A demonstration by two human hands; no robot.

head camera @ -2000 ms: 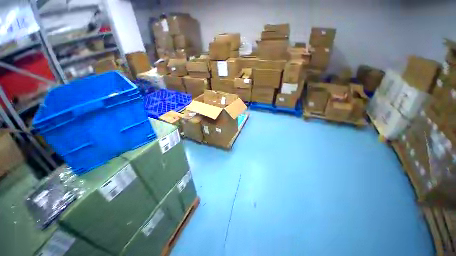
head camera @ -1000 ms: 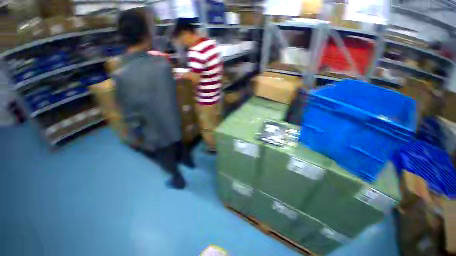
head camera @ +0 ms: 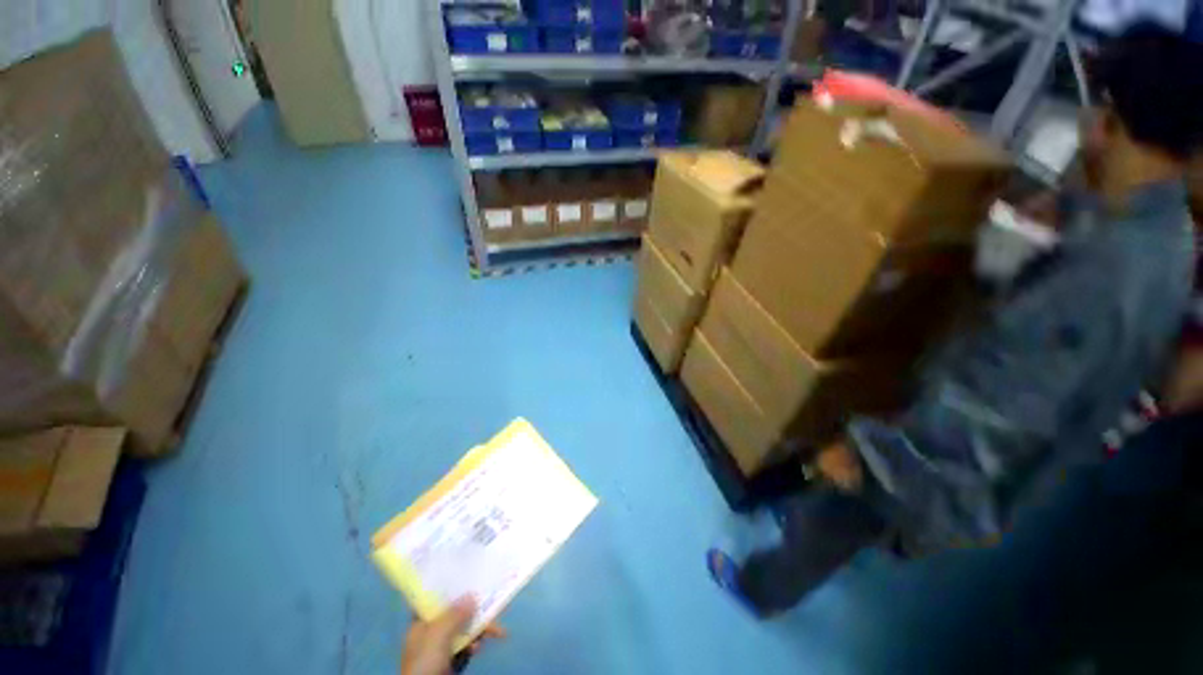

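Note:
A white printed sheet (head camera: 495,528) lies on a yellow backing (head camera: 400,528) that shows along its upper left edges and lower corner. My left hand (head camera: 435,638) grips the sheet and backing at their lower end, thumb on top, at the bottom of the view. A small dark object (head camera: 462,657) shows by the fingers; I cannot tell what it is. The print is too small to read. My right hand is not in view.
Stacked cartons (head camera: 818,251) stand on a black pallet (head camera: 712,448). A person in a grey jacket (head camera: 1069,356) is beside them at right, blurred. Shelving (head camera: 607,152) with blue bins is behind. A wrapped pallet load (head camera: 106,251) stands left. A doorway (head camera: 251,66) is at upper left.
The view has swung left, away from the blue crate and green load. The sheet and my left hand have come up into view. The grey-jacketed person now appears at the right.

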